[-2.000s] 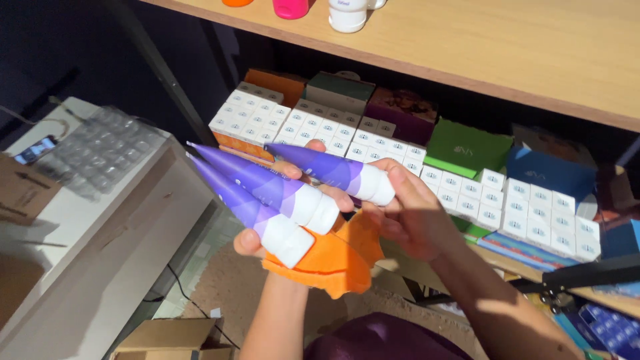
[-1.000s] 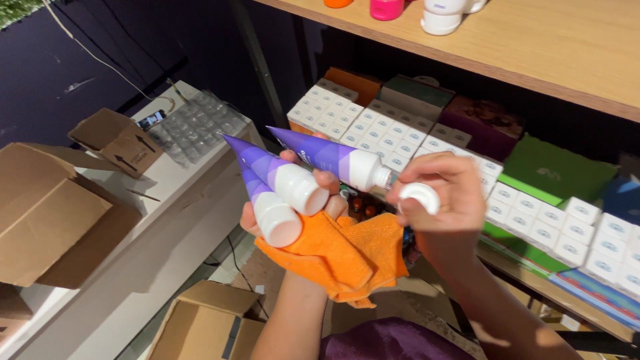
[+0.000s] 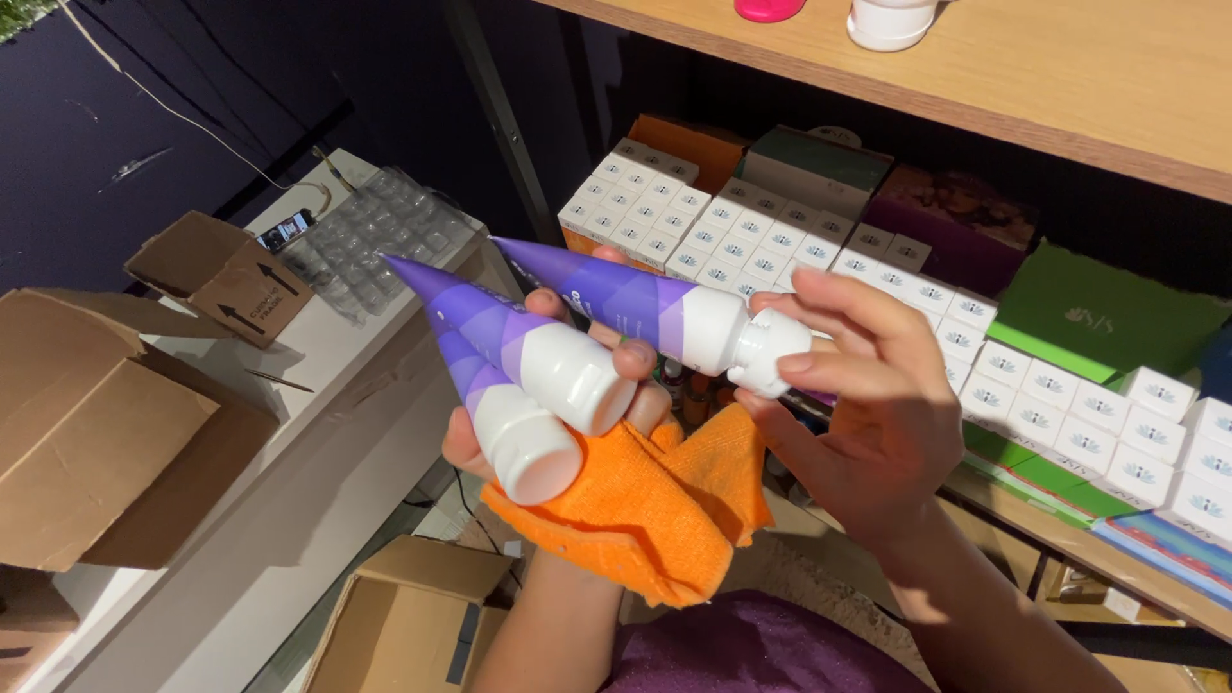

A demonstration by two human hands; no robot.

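Note:
Three purple and white squeeze tubes lie fanned out in my left hand (image 3: 635, 375): a lower tube (image 3: 520, 433), a middle tube (image 3: 558, 361) and an upper tube (image 3: 664, 303). The lower two have their white caps on. An orange cloth (image 3: 645, 510) hangs from the same hand, beneath the tubes. My right hand (image 3: 866, 395) grips a white cap (image 3: 775, 351) between thumb and fingers at the neck of the upper tube. The cap sits tilted there, and part of the neck shows beside it. Whether its threads are engaged, I cannot tell.
Rows of small white boxes (image 3: 731, 231) and a green box (image 3: 1097, 313) fill the shelf ahead, under a wooden shelf board (image 3: 1059, 87). On the white counter (image 3: 356, 356) at left are cardboard boxes (image 3: 96, 433) and clear plastic packaging (image 3: 375, 241). An open carton (image 3: 395, 616) stands below.
Two seconds ago my right hand was on the upper tube with its cap on. One second ago it held the cap off the neck. Now the cap is back against the neck.

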